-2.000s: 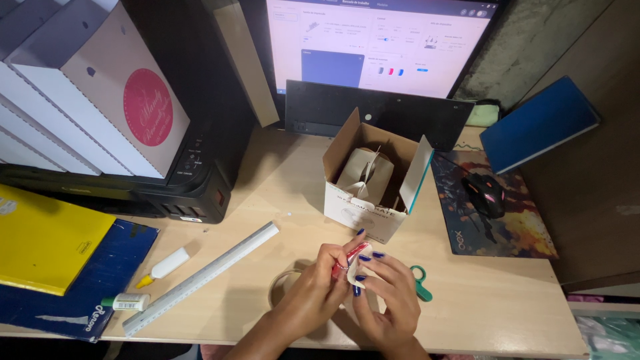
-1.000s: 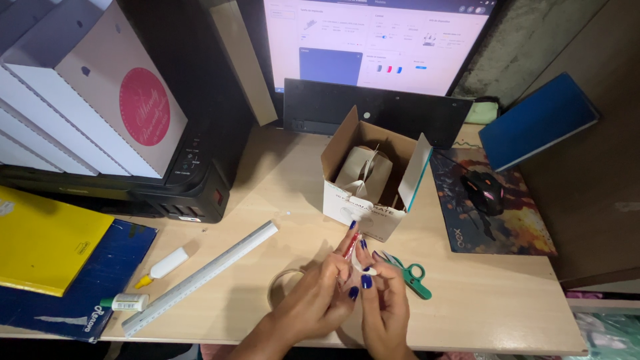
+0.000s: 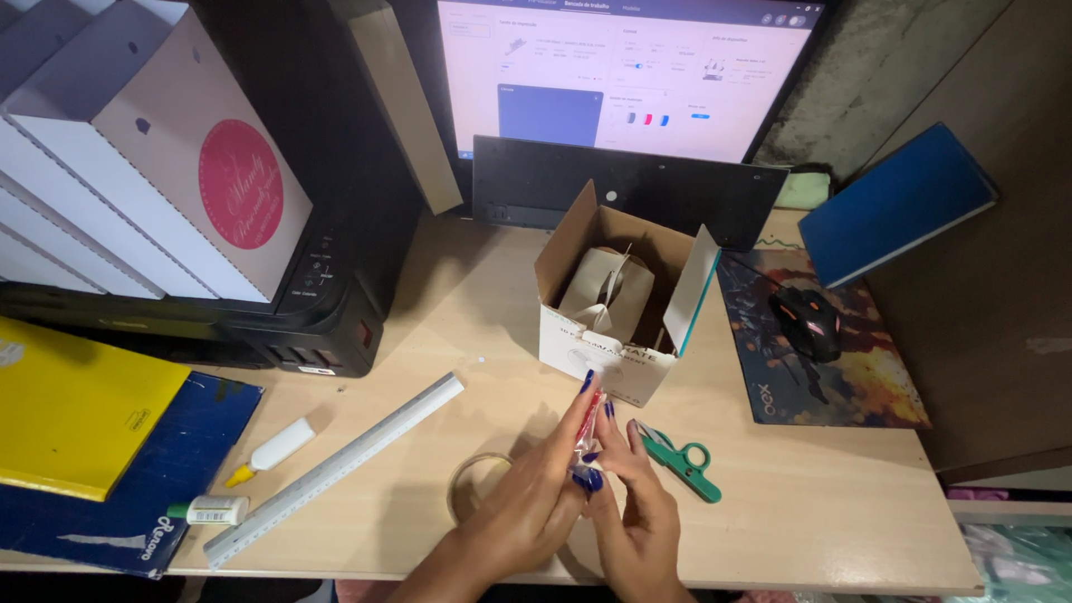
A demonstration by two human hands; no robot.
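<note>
Both my hands meet over the desk's front part. My left hand [image 3: 536, 486] and my right hand [image 3: 636, 502] pinch a small red item in clear plastic wrap [image 3: 589, 423] between their fingers; what the item is cannot be told. Just beyond them stands an open cardboard box [image 3: 611, 368] with white packaging [image 3: 607, 289] inside. Right of my right hand lie green-handled thread snips [image 3: 687, 473]. A roll of tape [image 3: 469, 481], partly hidden, lies by my left hand.
A clear ruler [image 3: 335, 469], a white glue tube [image 3: 283, 444] and a small bottle [image 3: 218, 510] lie left. Behind are a printer [image 3: 335, 318], white file boxes [image 3: 201, 167] and a monitor [image 3: 628, 75]. A mouse [image 3: 808, 322] rests on its mat [image 3: 775, 385]; a blue book [image 3: 900, 205] is beyond.
The red item has turned upright between my fingers. My right hand has shifted slightly down from its place two seconds ago, and the green snips show more fully.
</note>
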